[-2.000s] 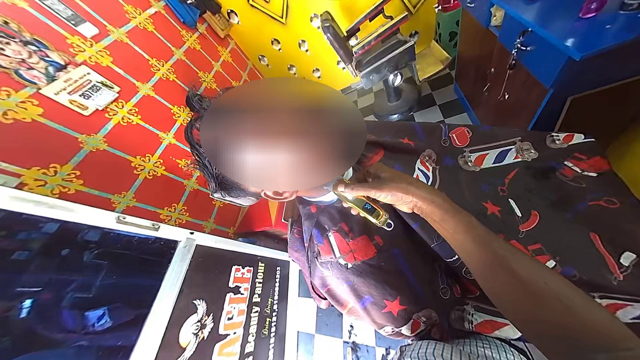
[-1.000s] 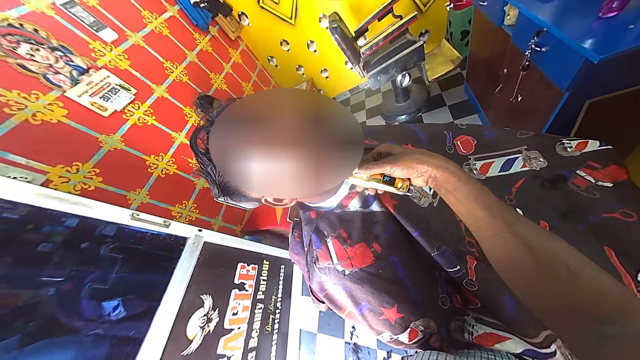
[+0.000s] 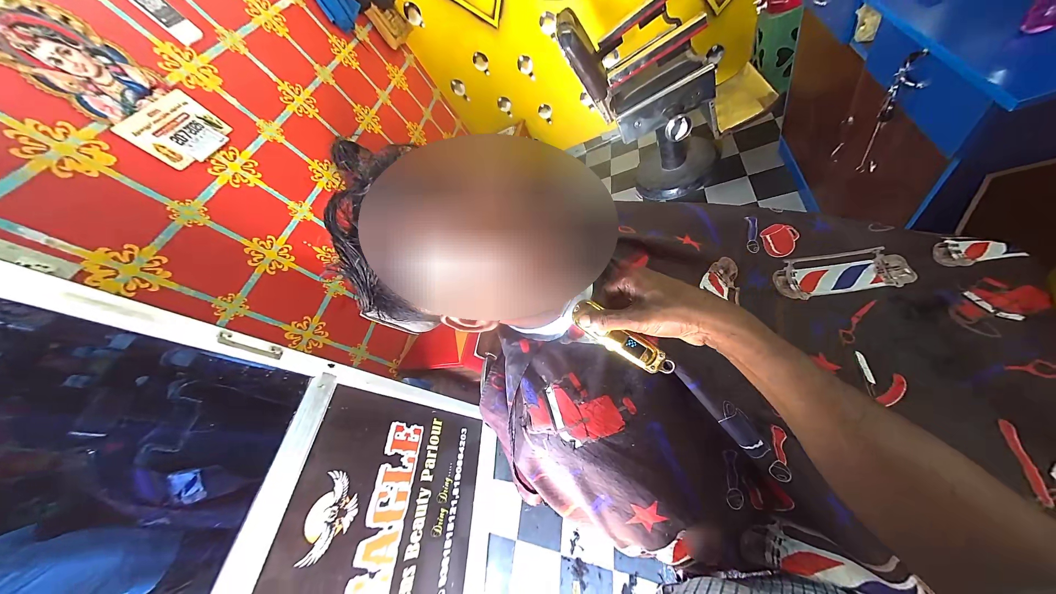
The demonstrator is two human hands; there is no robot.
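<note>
My right hand [image 3: 660, 309] reaches in from the lower right, its fingers closed around a gold-coloured cordless hair trimmer [image 3: 637, 350] with a small lit display and a ring at its end. The trimmer's head end lies at the jaw or neck of a seated person, partly hidden by my fingers. That person's face is blurred; dark hair [image 3: 359, 264] and an ear [image 3: 469, 323] show. A dark barber's cape [image 3: 701, 462] printed with barber poles, chairs and razors covers the person, with a pale band around the neck. My left hand is not in view.
A barber chair [image 3: 672, 132] stands behind, on a checkered floor [image 3: 755, 169]. Keys [image 3: 891, 99] hang from a blue and brown cabinet [image 3: 866, 124] at the right. A patterned red wall [image 3: 247, 157] and a white-framed glass door [image 3: 318, 429] are at the left.
The trimmer, nearly level one second ago, now slants down to the right from my fingers. My right hand stays near the person's jaw throughout.
</note>
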